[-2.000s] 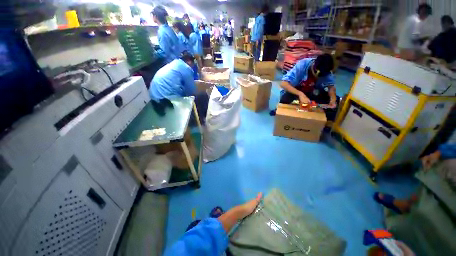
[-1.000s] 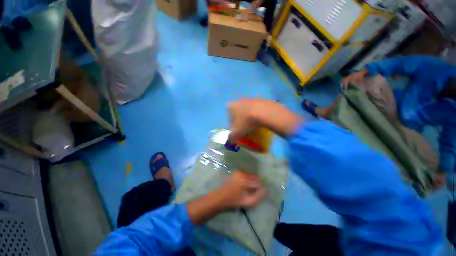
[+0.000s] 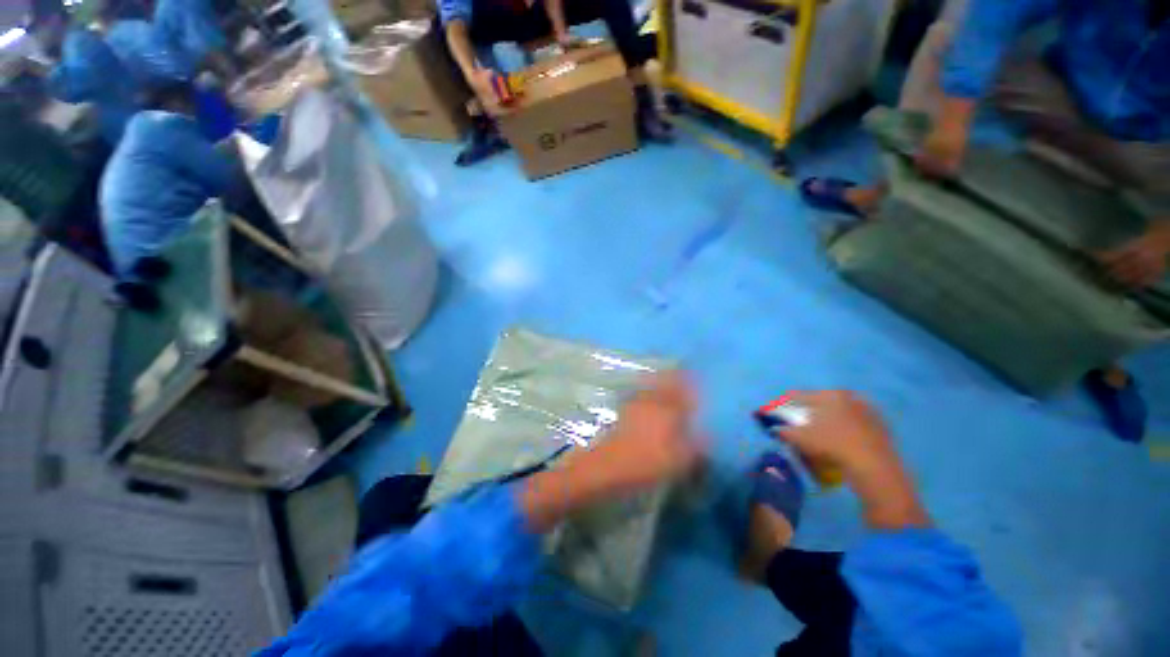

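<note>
The green wrapped parcel (image 3: 513,398) stands between my legs in the lower middle, its top face shiny with clear tape. My left hand (image 3: 642,443) is blurred over the parcel's right part; its fingers look bunched, and I cannot tell whether it touches the parcel or holds anything. My right hand (image 3: 828,430) is to the right of the parcel, clear of it, closed around the tape dispenser (image 3: 785,412), of which a red, white and blue end and a bit of yellow show.
Another person's hands hold a green wrapped parcel (image 3: 988,289) at the right. A seated person has a brown carton (image 3: 571,122) ahead. A white sack (image 3: 366,244), a green-topped stand (image 3: 289,366) and a grey cabinet (image 3: 141,552) are at left. A yellow-framed cart (image 3: 731,64) stands behind.
My right hand has moved from above the parcel to its right side with the dispenser. My left hand is still over the parcel. The view has turned; the other person's green parcel now looks box-shaped.
</note>
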